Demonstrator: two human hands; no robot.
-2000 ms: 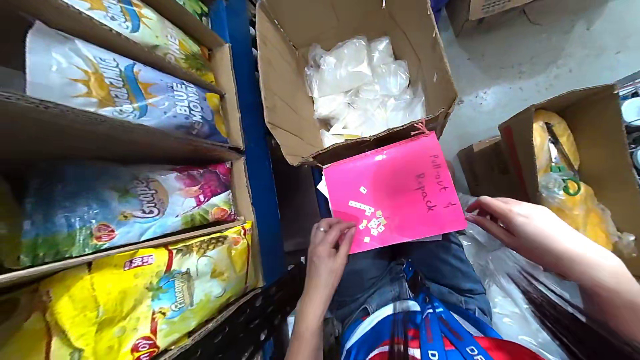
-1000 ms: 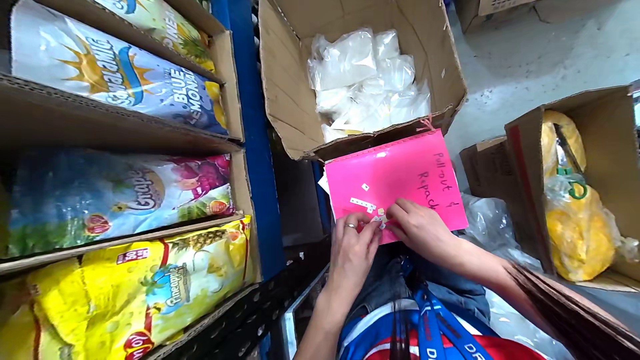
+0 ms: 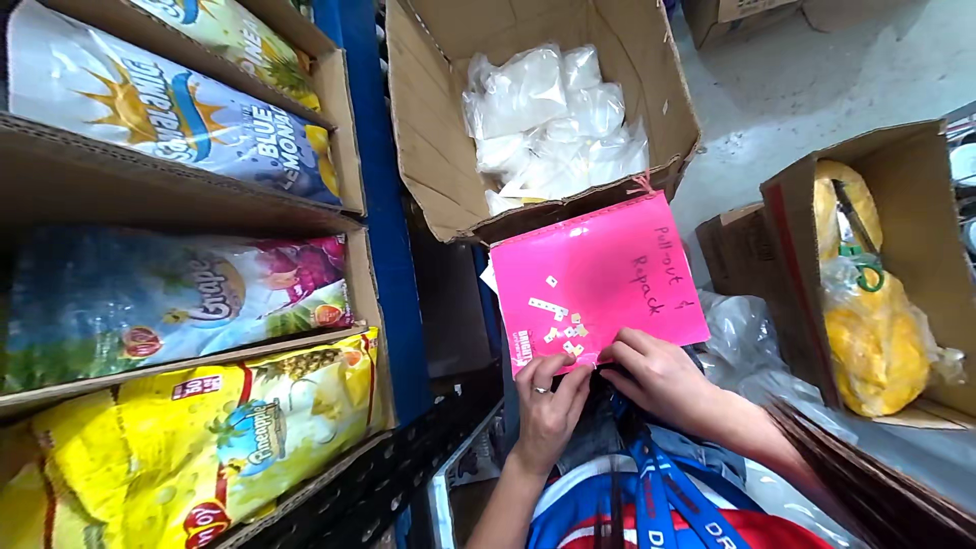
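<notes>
A bright pink folder with handwriting lies in front of me against the near edge of an open cardboard box. Several small white paper pieces are scattered on its lower left part. My left hand, with a ring, rests at the folder's lower edge, fingertips bent together. Close beside it on the right is my right hand, its fingers curled at the same edge. A tiny pale piece seems to be between the fingertips, but which hand grips it is unclear.
The cardboard box holds clear plastic bags of white contents. Boxed drink powder pouches fill the left side, beside a blue shelf post. At right, another box holds bagged yellow contents; clear plastic lies nearby.
My right hand was apart at the folder's right edge two seconds ago, then came left to meet my left hand over the paper pieces. Both hands are now lower, at the folder's near edge.
</notes>
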